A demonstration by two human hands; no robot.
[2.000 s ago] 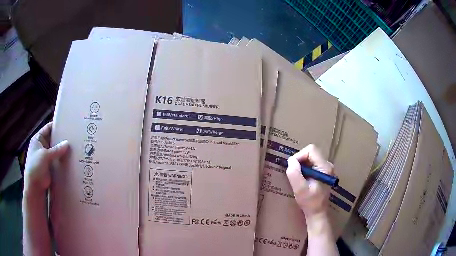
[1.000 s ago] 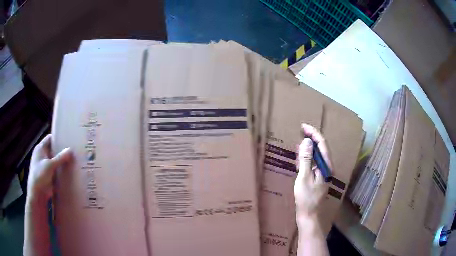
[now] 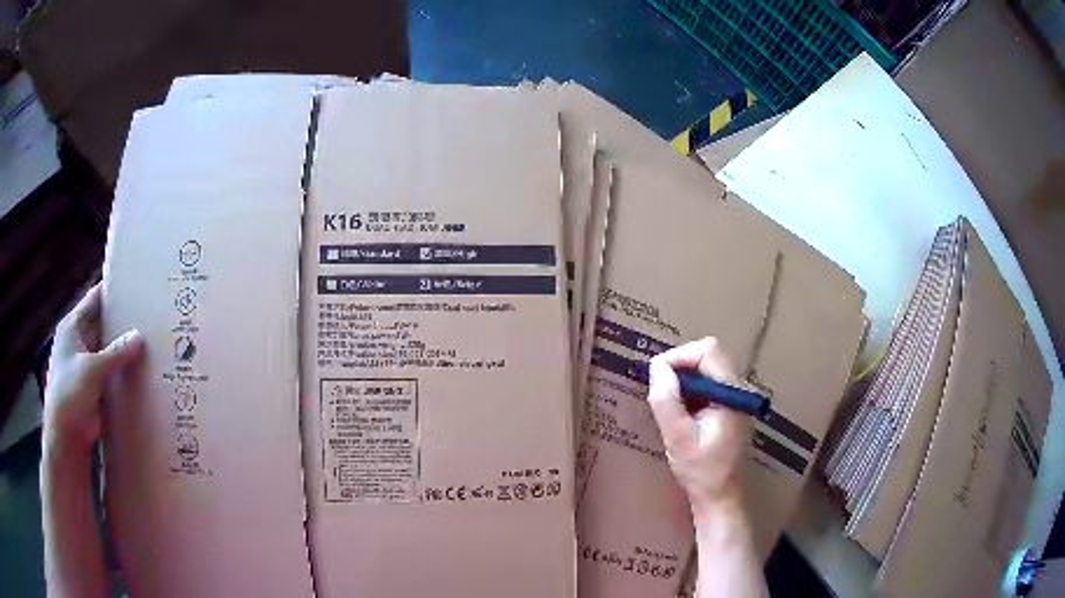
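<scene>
Several brown flat cartons lie fanned in front of me. The front flat carton shows "K16", two dark bars and a column of round icons. My left hand holds its left edge, thumb on the face and fingers behind. My right hand grips a dark marker pen over the carton to the right, beside its printed dark bars. The pen's tip is hidden by my fingers, so contact cannot be told. Small marks show in the right-hand boxes of the front carton's two bars.
A white tabletop is at the right, bearing a stack of cartons with a yellow strap at its left side. A green crate and yellow-black floor tape are beyond. A large brown carton stands at the upper left.
Since one second ago, my right hand has turned and moved down-left, bringing the pen from steep to nearly level near the bars of the right carton. The front carton sits slightly further left in view.
</scene>
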